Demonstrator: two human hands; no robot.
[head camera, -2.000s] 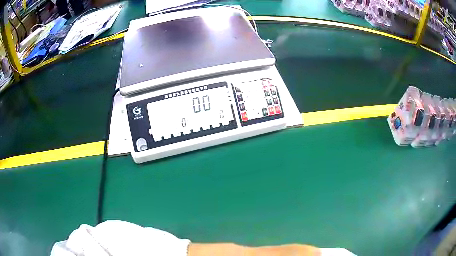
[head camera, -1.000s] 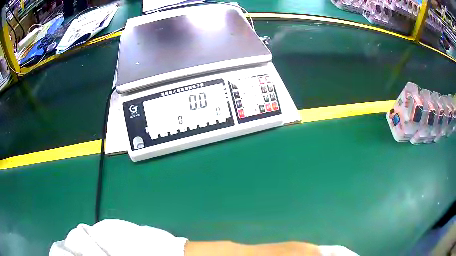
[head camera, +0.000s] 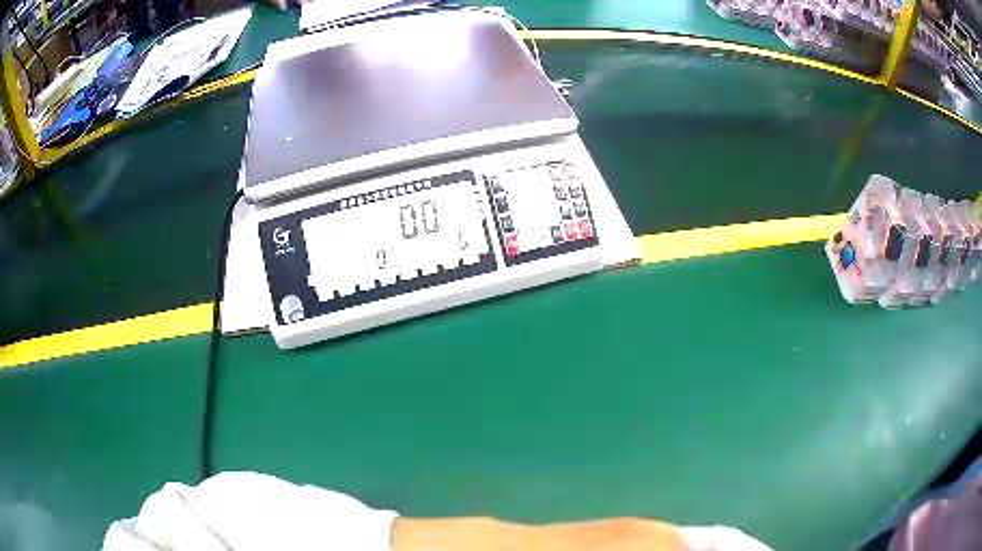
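Observation:
A white digital scale stands in front of me with its grey pan bare. Its display reads 0.0. A row of several clear smartwatch packs stands in close file at the right. A bare forearm, apparently my left, lies across the bottom edge, with bunched white cloth at its left end. What looks like the white-gloved edge of my left hand shows at its right end; the fingers are cut off. My right hand is not in view.
A black cord runs down left of the scale. A white board lies under it. Yellow rails cross the green surface. Papers lie back left; more clear packs back right. Pinkish fabric shows bottom right.
The view has shifted slightly, so the scale and packs sit a little further left. Pinkish fabric now shows at the bottom right corner. The forearm and the 0.0 reading are unchanged.

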